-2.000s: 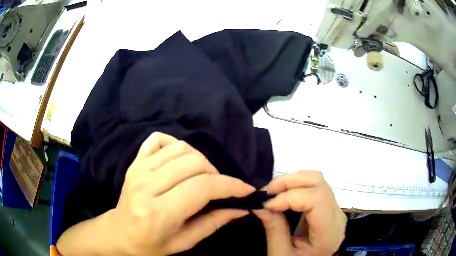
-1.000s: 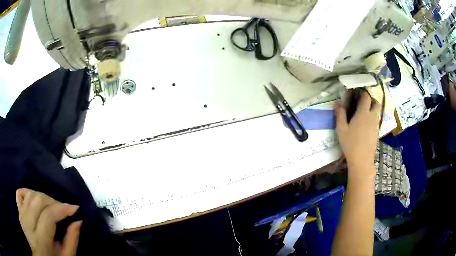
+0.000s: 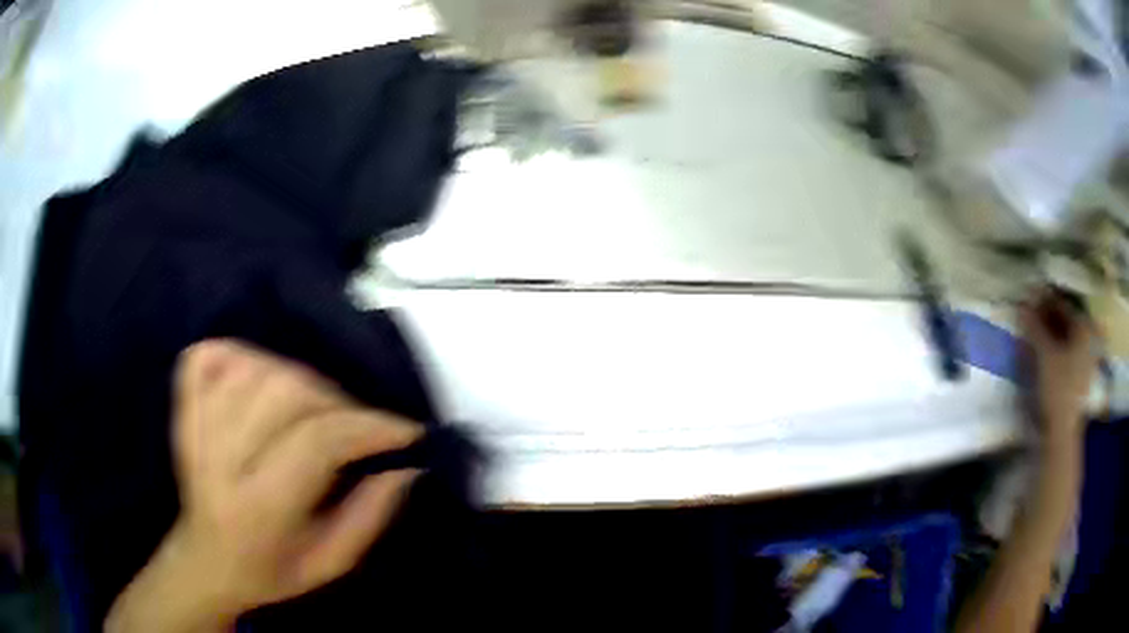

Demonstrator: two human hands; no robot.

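The frame is blurred. A large dark garment [image 3: 248, 235] lies over the left part of the white table and hangs over its front edge. My left hand [image 3: 291, 464] pinches a fold of the garment between thumb and fingers near the front edge. My right hand [image 3: 1059, 340] is small and blurred at the far right, beside the machine pillar. Its fingers are at a small dark spot, and whether they hold anything cannot be told.
Black scissors [image 3: 885, 109] lie near the pillar, with thread snips [image 3: 931, 303] in front of them. A white paper [image 3: 1052, 155] is on the machine. A blue bin [image 3: 922, 550] with scraps stands below the table. The needle area is blurred at top centre.
The view has swung right, then partly back left. My right hand has left the garment for the far right. My left hand, apart from the cloth fold one second ago, now pinches it.
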